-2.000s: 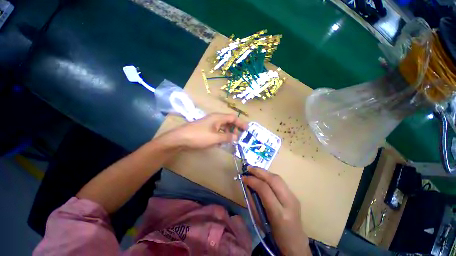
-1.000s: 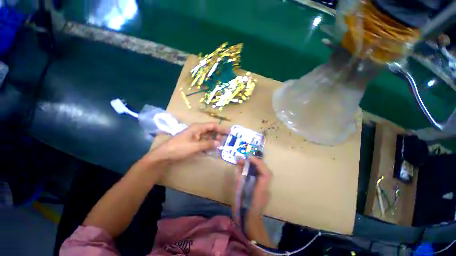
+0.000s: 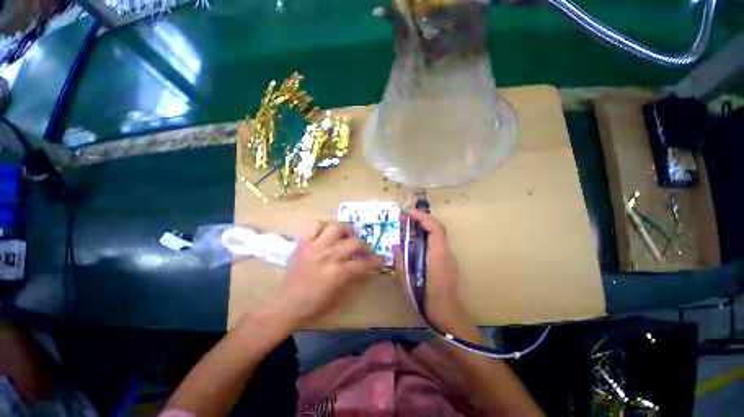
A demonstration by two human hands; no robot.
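Observation:
The white socket housing (image 3: 369, 213) lies on the cardboard work mat (image 3: 522, 244), its inside with blue and green parts facing up. My left hand (image 3: 326, 265) is at its lower left edge, fingers bent over a small brass piece partly hidden under them. My right hand (image 3: 436, 261) is at the housing's right side and holds the black soldering iron (image 3: 419, 261), its front end pointing away from me. A thin pale line runs along the iron. The white power cord (image 3: 259, 243) in a clear bag lies left of the housing.
Brass contact strips with green wires (image 3: 320, 147) are piled at the mat's upper left. The cloudy fume hood (image 3: 445, 134) hangs beyond the housing. A side tray (image 3: 624, 179) with tools and a black box is at right. More brass strips (image 3: 616, 383) lie at lower right. A silver conduit (image 3: 628, 50) curves above.
The view has turned and shifted. My left hand has moved from the housing's left side to its lower left edge. The iron now points away from me beside the housing.

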